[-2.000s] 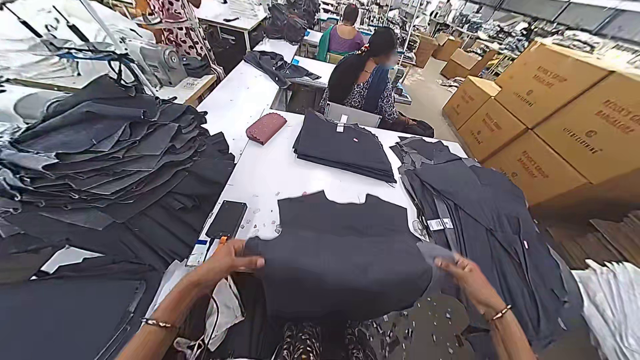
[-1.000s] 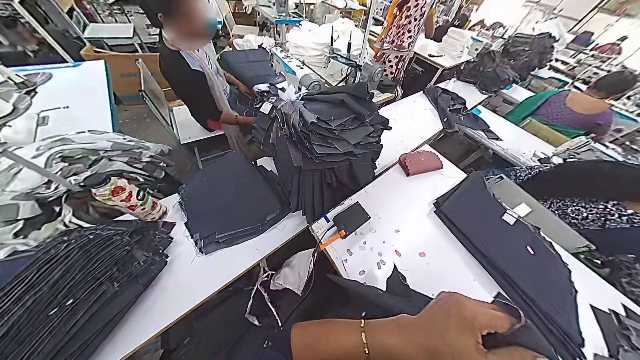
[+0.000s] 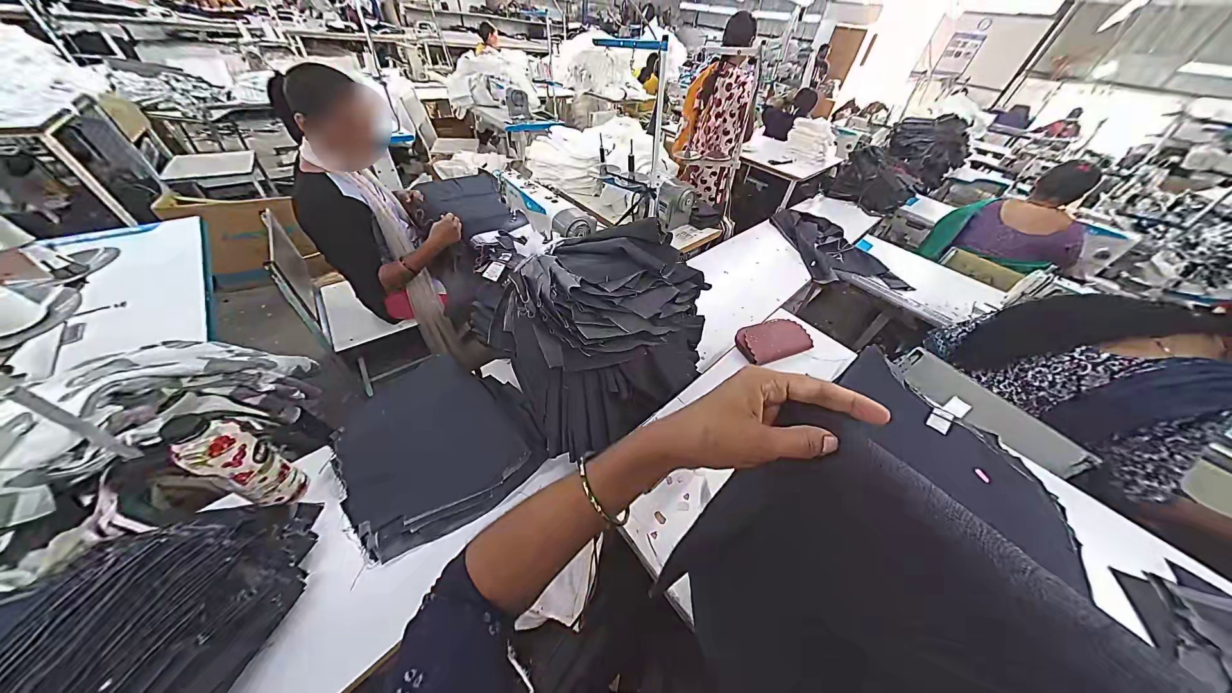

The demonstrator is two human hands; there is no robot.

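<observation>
My left hand (image 3: 760, 419), with a bangle at its wrist, is at the centre right, its thumb and forefinger at the upper edge of a dark fabric panel (image 3: 866, 568). The panel hangs across the lower right; whether the fingers pinch it is hard to tell. My right hand is out of view. Behind the panel, a stack of dark cut pieces (image 3: 1020, 491) with small white tags lies on the white table. A dark red purse (image 3: 773, 341) rests beyond my hand. Left of my forearm lies a squared stack of dark panels (image 3: 433, 452).
A tall heap of dark fabric pieces (image 3: 606, 298) stands beyond my wrist. A co-worker (image 3: 356, 212) sits at a sewing machine (image 3: 544, 204) at the upper left. Another person (image 3: 1088, 385) sits close at the right. A patterned bottle (image 3: 236, 460) lies among pale cloth at the left.
The view has swung far to the left since the oldest frame, where both hands held a dark panel over the table. My left hand now reaches over the panel, forefinger extended.
</observation>
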